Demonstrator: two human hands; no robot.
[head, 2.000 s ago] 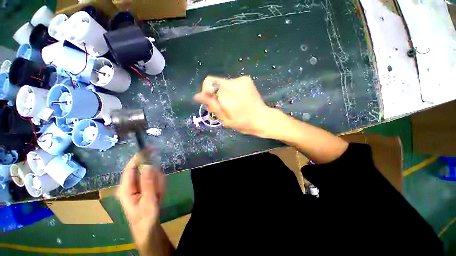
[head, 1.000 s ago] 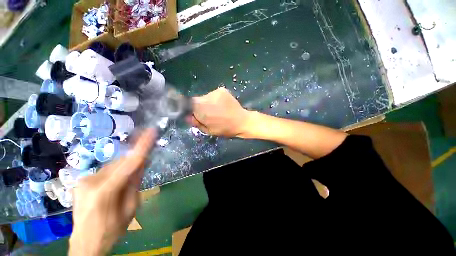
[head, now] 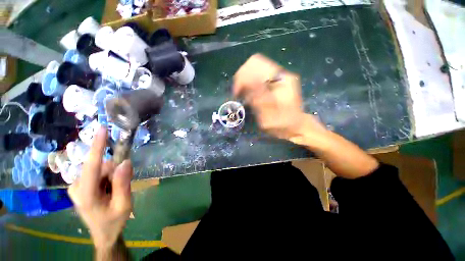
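A white round housing with a spoked hub (head: 231,114) stands end-up on the dark-green bench, its small side tab to the left. My left hand (head: 102,188) is shut on the handle of a hammer (head: 133,108); the dark metal head is raised, blurred, in front of the piled housings. My right hand (head: 270,97) is a blurred fist just right of the white housing. A small dark end, which looks like the top of a punch, shows at the fist; the rest is hidden. A small white piece (head: 180,133) lies left of the housing.
Many white, black and light-blue housings (head: 76,99) are piled at left. Two cardboard trays (head: 186,25) with small parts stand at the back. White sheets (head: 443,66) lie at right. A blue container (head: 38,202) and cartons are below the bench edge.
My right hand has moved right and away from the white housing, uncovering it. The hammer, earlier swung near the right fist, is now back at left. The camera view has shifted.
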